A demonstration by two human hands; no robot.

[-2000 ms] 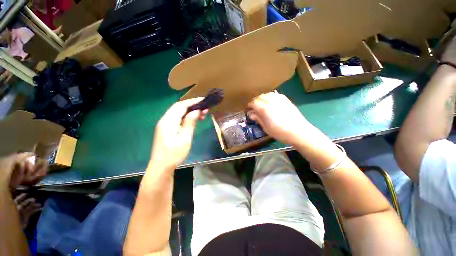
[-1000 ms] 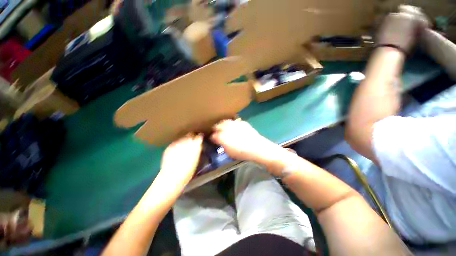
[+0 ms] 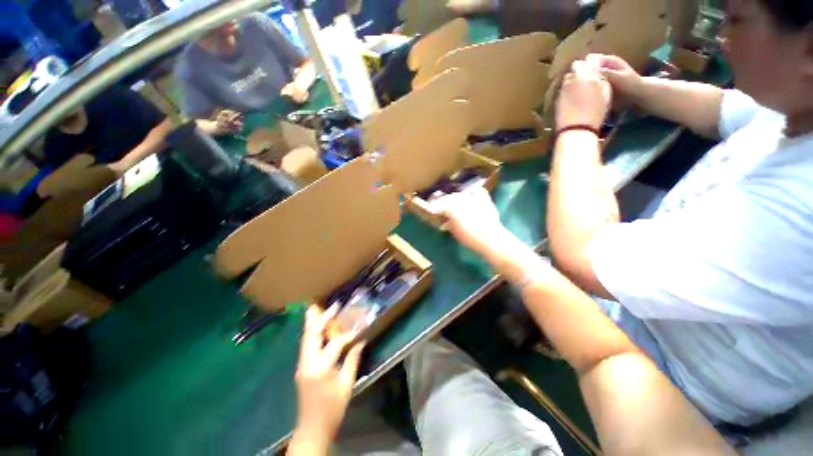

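An open mailer box (image 3: 414, 294) stands near the bench's front edge, its wavy lid (image 3: 312, 236) upright, with black cables and grey and shiny items inside. My left hand (image 3: 328, 356) holds its near left end, fingers at the wall. A second open mailer box (image 3: 486, 169) stands beyond it to the right, with dark and pale contents. My right hand (image 3: 471, 218) grips its near wall; the fingertips are partly hidden. Black cable ends (image 3: 254, 326) stick out on the mat left of the first box.
A person in a light shirt (image 3: 704, 258) sits close on the right, hands raised by further open boxes. A black equipment case (image 3: 134, 227) and small brown cartons stand at the back left. A dark cable heap (image 3: 36, 383) lies at the left. Two people sit across the bench.
The view has swung right. My hands were together at the first box; my right hand has moved across to the second box, and my left hand is now at the first box's left end.
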